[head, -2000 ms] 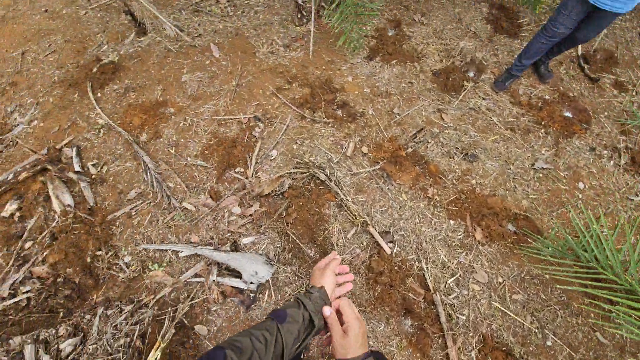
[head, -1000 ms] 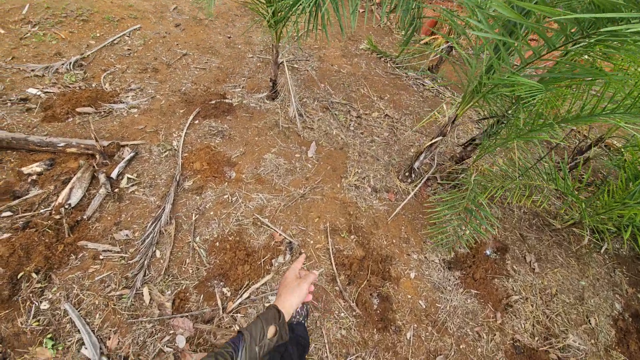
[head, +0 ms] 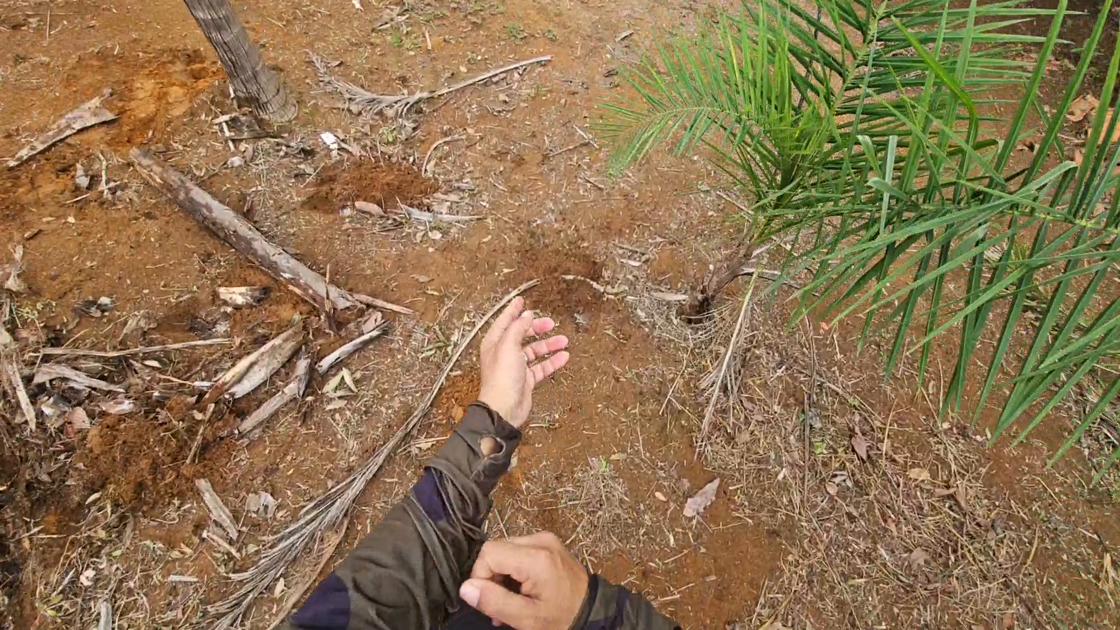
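Note:
My left hand [head: 518, 360] is held out over bare reddish soil, fingers apart and slightly curled, with nothing in it. Below it, near the bottom edge, my right hand [head: 529, 582] is curled in a loose fist close to the left forearm; no object shows in it. Both arms wear dark patterned sleeves [head: 411, 534]. A dry palm frond [head: 385, 451] lies on the ground just left of my left hand and partly behind the left sleeve. A small young palm with green fronds [head: 787, 166] grows to the upper right.
A tree trunk [head: 241, 61] stands at the upper left. Below it a fallen log [head: 241, 232] lies beside broken wood pieces [head: 262, 360]. Another dry frond [head: 411, 98] lies at the top. Loosened soil patches [head: 372, 184], twigs and leaf litter cover parts of the ground.
The view has shifted widely over the ground. My right hand, out of sight one second ago, shows again. My left hand's fingers are spread more than then. The person in blue has left the view.

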